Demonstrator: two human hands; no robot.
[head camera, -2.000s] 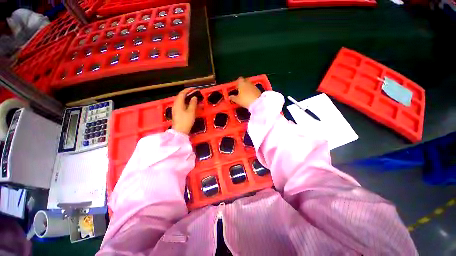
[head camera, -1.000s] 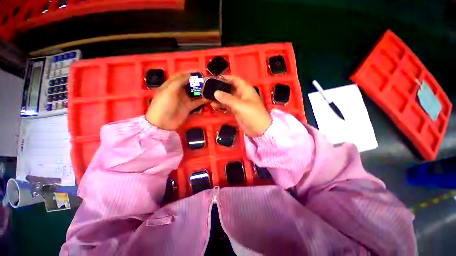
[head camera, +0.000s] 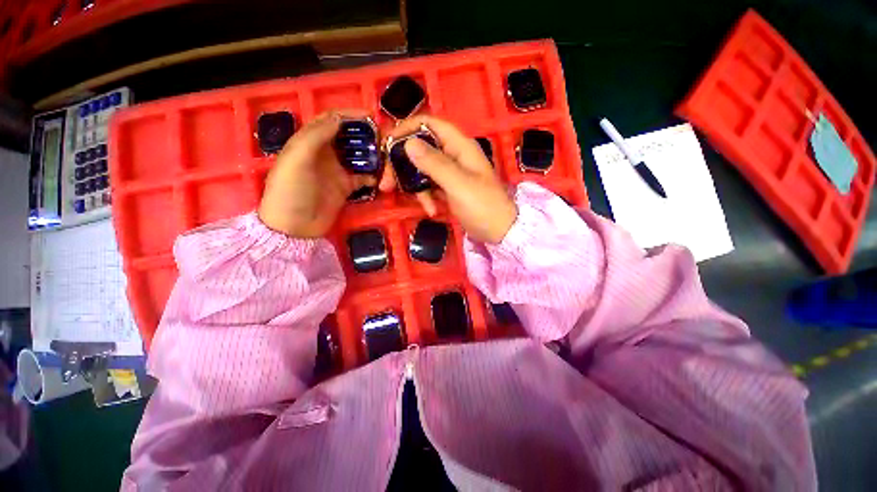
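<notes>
My left hand (head camera: 306, 183) holds a smartwatch unit (head camera: 359, 146) with a lit dark screen showing pale lines of text. My right hand (head camera: 464, 178) holds a second smartwatch unit (head camera: 412, 165), its screen dark, with the thumb on its face. The two units are side by side above the red compartment tray (head camera: 207, 210). Several more dark units sit in its pockets, among them one at the top middle (head camera: 402, 97) and one at the top right (head camera: 526, 88). The hands and sleeves hide part of the tray.
A marker pen (head camera: 633, 159) lies on white paper (head camera: 678, 216) right of the tray. A second red tray (head camera: 740, 115) with a pale blue-green tag (head camera: 833, 154) is farther right. A calculator (head camera: 77, 159) and a lined form (head camera: 82, 283) are at left. A brown-edged board (head camera: 192, 65) is behind.
Both hands have lifted one unit each from the tray's back row and brought them together over it. The left unit's screen went from a bright display to text lines. The view has shifted closer.
</notes>
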